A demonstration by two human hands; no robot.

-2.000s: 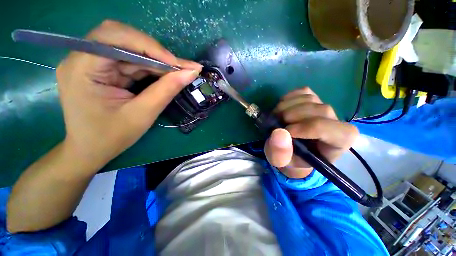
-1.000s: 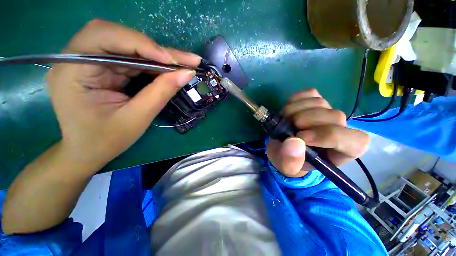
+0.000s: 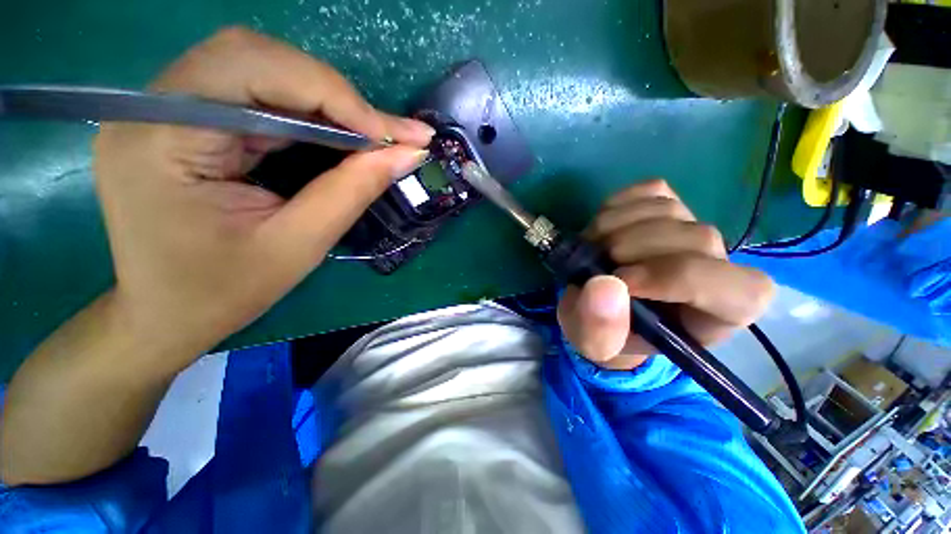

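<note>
A small open black device housing (image 3: 450, 198) sits on a dark work fixture (image 3: 482, 117) on the green mat. Inside it a circuit board (image 3: 415, 191) shows a white square and a greenish chip. My left hand (image 3: 224, 198) holds grey tweezers (image 3: 209, 113) between thumb and fingers, its fingertips at the housing's upper left edge, hiding the tweezer tips. My right hand (image 3: 657, 273) holds a soldering iron (image 3: 693, 360) by its black handle. The iron's tip is at the housing's upper right inner edge; exact contact cannot be told.
A brown round pot (image 3: 730, 47) stands at the upper right. Beside it are a yellow item (image 3: 819, 156) and black cables (image 3: 770, 188). Pale specks (image 3: 365, 52) lie on the mat (image 3: 584, 136) above the fixture. A blue sleeve (image 3: 866, 276) shows at the right. Shelving (image 3: 886, 417) stands beyond.
The iron has drawn slightly back from its first position, and my right hand has shifted right. The tweezers' angle has changed. The fixture and pot appear slightly shifted in the picture.
</note>
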